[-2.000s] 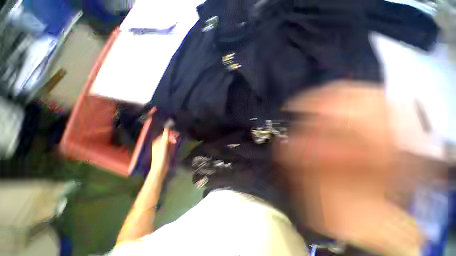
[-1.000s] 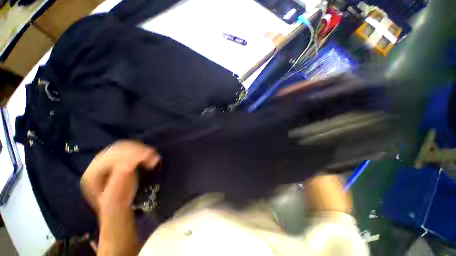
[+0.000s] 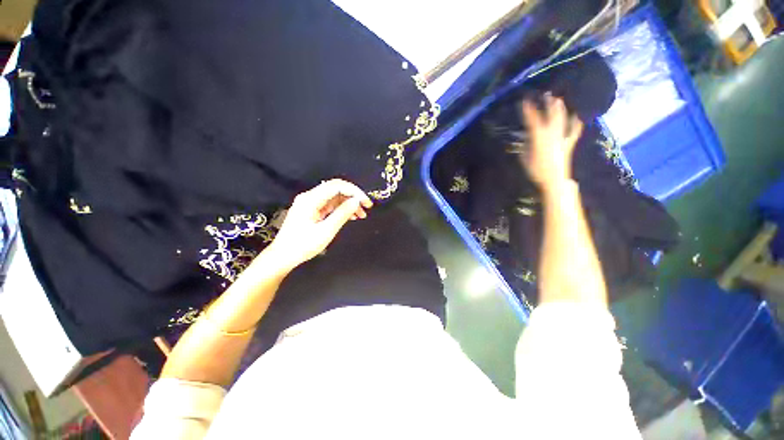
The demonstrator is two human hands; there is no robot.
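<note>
A black garment (image 3: pixel 215 112) with pale scalloped embroidery along its hem lies spread over the white table and hangs toward my lap. My left hand (image 3: pixel 322 222) is at the embroidered hem, fingers curled and fingertips pinched at the cloth edge. My right hand (image 3: pixel 550 137) is blurred, with fingers spread over black embroidered cloth (image 3: pixel 584 198) in and over the blue crate (image 3: pixel 679 112). It appears to hold nothing. Dark cloth also covers part of my lap.
The white table edge (image 3: pixel 39 322) shows at lower left, with part of an orange-red crate (image 3: pixel 116 391) below it. A blue box (image 3: pixel 718 352) stands on the green floor (image 3: pixel 748 112) at right. A wooden-coloured item with white tape (image 3: pixel 741 24) is at upper right.
The dark cloth that was blurred in motion at right now lies over the blue crate. My right hand has come into view above it. My left hand has moved right to the hem.
</note>
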